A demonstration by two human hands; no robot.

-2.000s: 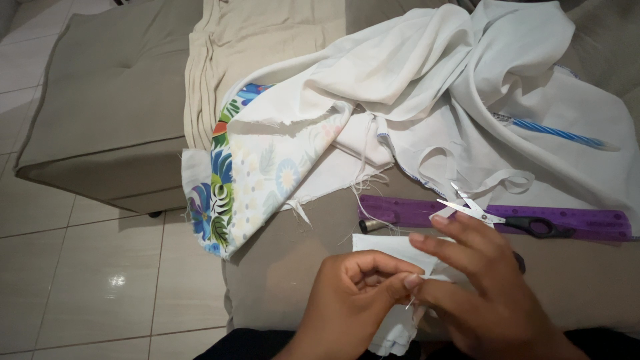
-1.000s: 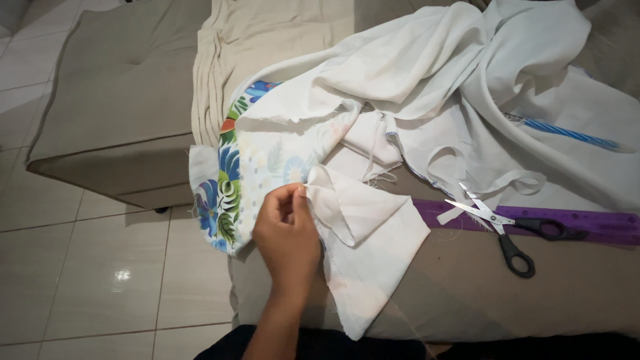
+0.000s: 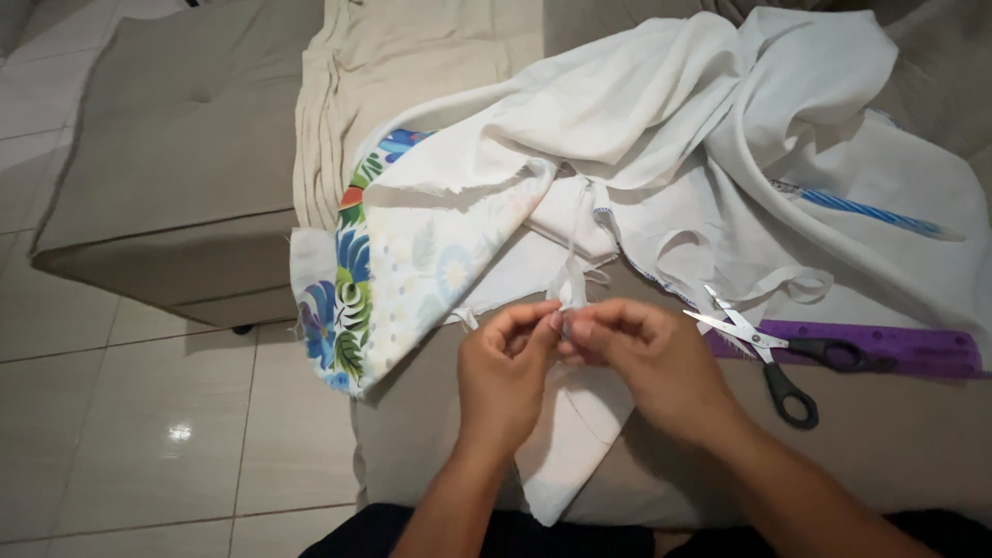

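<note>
My left hand [image 3: 504,364] and my right hand [image 3: 659,356] meet at the fingertips, both pinching a small white fabric piece [image 3: 577,434] whose pointed end hangs below them toward my lap. Just above the fingers, a narrow white strip [image 3: 570,279] runs up to the large white cloth [image 3: 659,101]. Left of my hands, the folded floral fabric [image 3: 353,271] shows blue and green print along its edge. Scissors with black handles [image 3: 756,339] lie with parted blades to the right of my right hand, partly over a purple ruler [image 3: 930,350].
A blue-striped pen [image 3: 876,211] rests on the white cloth at the right. Everything lies on a grey-brown upholstered seat [image 3: 418,434] with a beige cover [image 3: 434,46] at the back. A matching upholstered block [image 3: 178,147] stands at the left on the tiled floor [image 3: 170,434].
My right hand, out of view one second ago, is back at the fabric beside my left hand. My left hand has moved right. The scissors lie apart from my hands, as one second ago.
</note>
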